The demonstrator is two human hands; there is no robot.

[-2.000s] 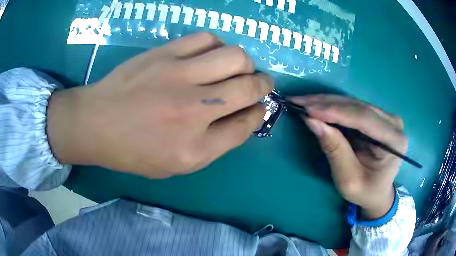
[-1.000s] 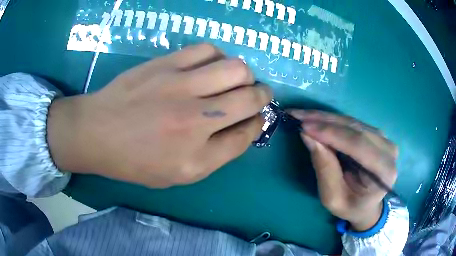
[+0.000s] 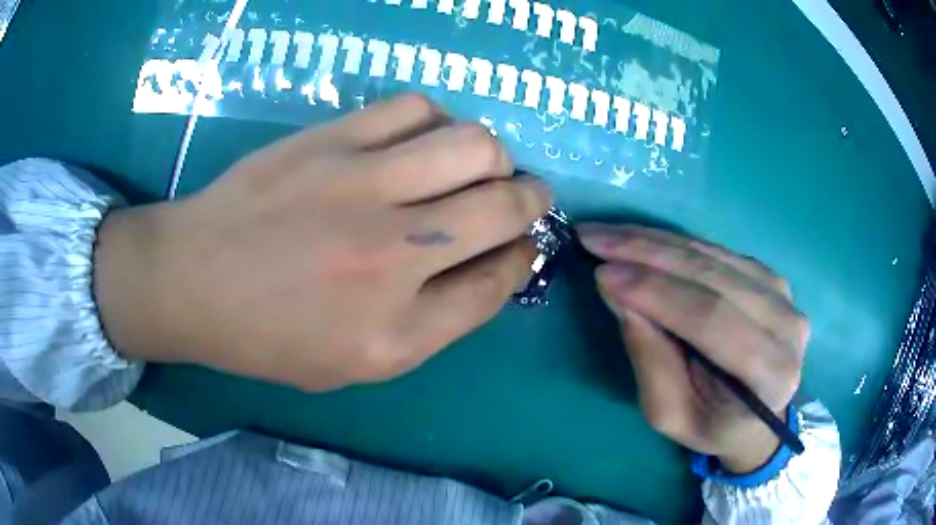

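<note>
My bare left hand [image 3: 328, 246] holds a small smartwatch module [image 3: 544, 251] at its fingertips. Only the module's right part shows, with a dark rim and silver and white inside; my fingers hide the rest. My bare right hand [image 3: 703, 333] holds slim black tweezers [image 3: 749, 405], their back end sticking out below the palm. The tweezer points are hidden or too dark to tell; my right fingertips are just right of the module. Beyond my hands, white adhesive pieces [image 3: 477, 77] stand in two rows on a clear, glossy release liner [image 3: 657, 169].
The green mat [image 3: 493, 410] carries a thin white line [image 3: 185, 154] under the liner's left part and a wide pale band [image 3: 872, 82] at the upper right. A dark, glittery heap [image 3: 908, 379] lies at the right edge. Tiny white specks lie on the mat at right.
The module and my left hand sit slightly lower in view than at first. My right hand has turned, its fingers are closer together and the tweezers stand steeper.
</note>
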